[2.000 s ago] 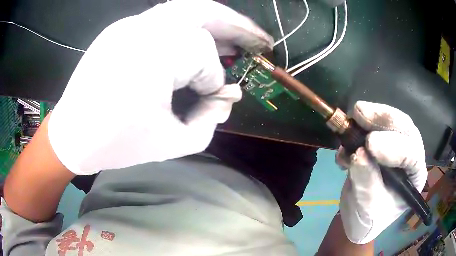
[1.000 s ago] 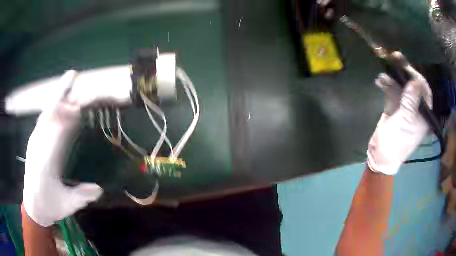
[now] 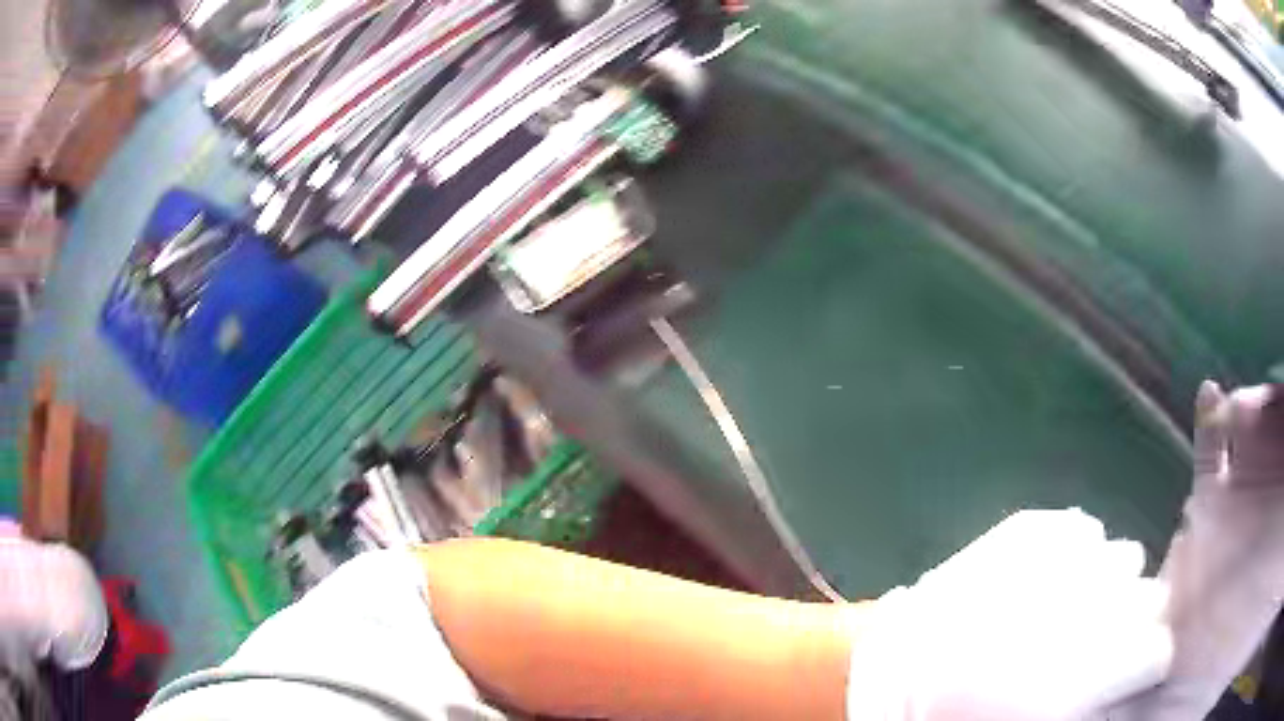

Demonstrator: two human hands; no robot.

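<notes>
My left hand (image 3: 1021,620), in a white glove, is over the green mat (image 3: 901,380) at the lower right. Its fingers are blurred and I cannot tell if they hold anything. A greyish-white shape that looks like my gloved right hand (image 3: 1232,549) is at the right edge, cut off and blurred, beside or touching my left hand. A thin pale strand, perhaps solder wire (image 3: 727,423), runs across the mat to my left forearm. The circuit board and the soldering iron are not in view.
Long white units with dark red lines (image 3: 493,233) are stacked at the upper left. A green plastic basket (image 3: 233,479) with parts is at the lower left. A blue bin (image 3: 261,317) stands beyond it. Another person's gloved hand (image 3: 49,599) shows at the left edge.
The view has swung left to the stacked units and baskets. The white unit with its board, the yellow sponge and the iron have left the picture. The hands now appear close together at the lower right.
</notes>
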